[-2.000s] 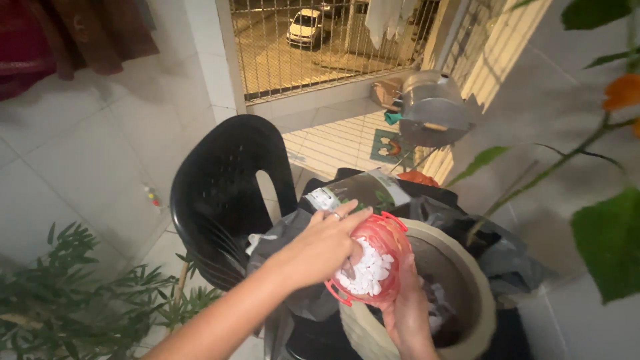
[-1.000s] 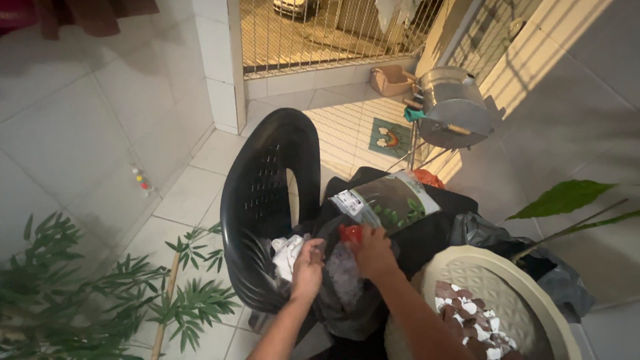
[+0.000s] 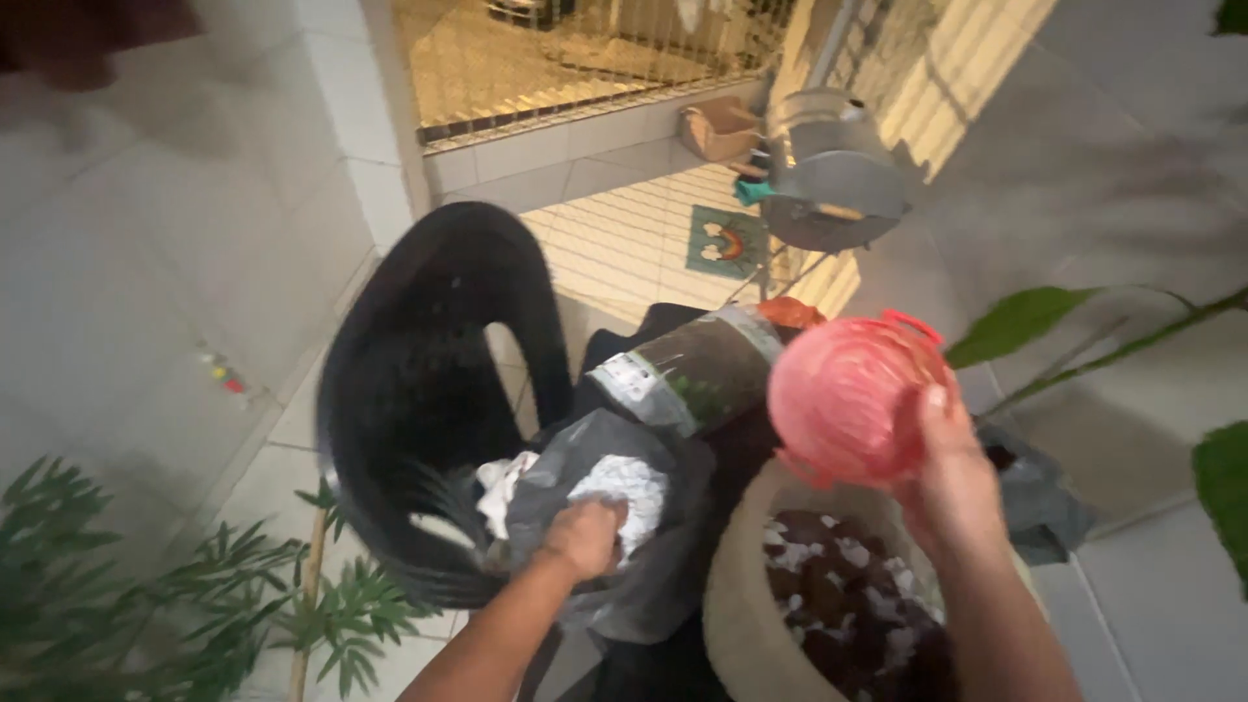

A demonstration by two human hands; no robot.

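My right hand (image 3: 951, 458) grips a red plastic basket (image 3: 848, 400) by its side, tilted so that its round, ribbed form faces me. Below it stands a large beige planter pot (image 3: 731, 595) with dark brown pieces and white chunks (image 3: 829, 575) inside. My left hand (image 3: 588, 538) reaches into a grey plastic bag (image 3: 565, 448) at the white chunks (image 3: 634, 492); its fingertips are partly hidden, so their hold cannot be told. A printed plastic bag with dark contents (image 3: 702, 375) lies just behind the grey bag.
A black plastic chair (image 3: 429, 361) stands at the left, with white crumpled material (image 3: 502, 487) on it. Leafy plants (image 3: 361, 604) rise at the lower left, and a large leaf (image 3: 1024, 327) reaches in from the right. Farther back are a metal barbecue (image 3: 834, 175) and a small mat (image 3: 723, 241).
My right hand has raised the red basket above the planter. My left hand is now in the grey bag. Two seconds ago, white chunks showed in the basket between both hands.
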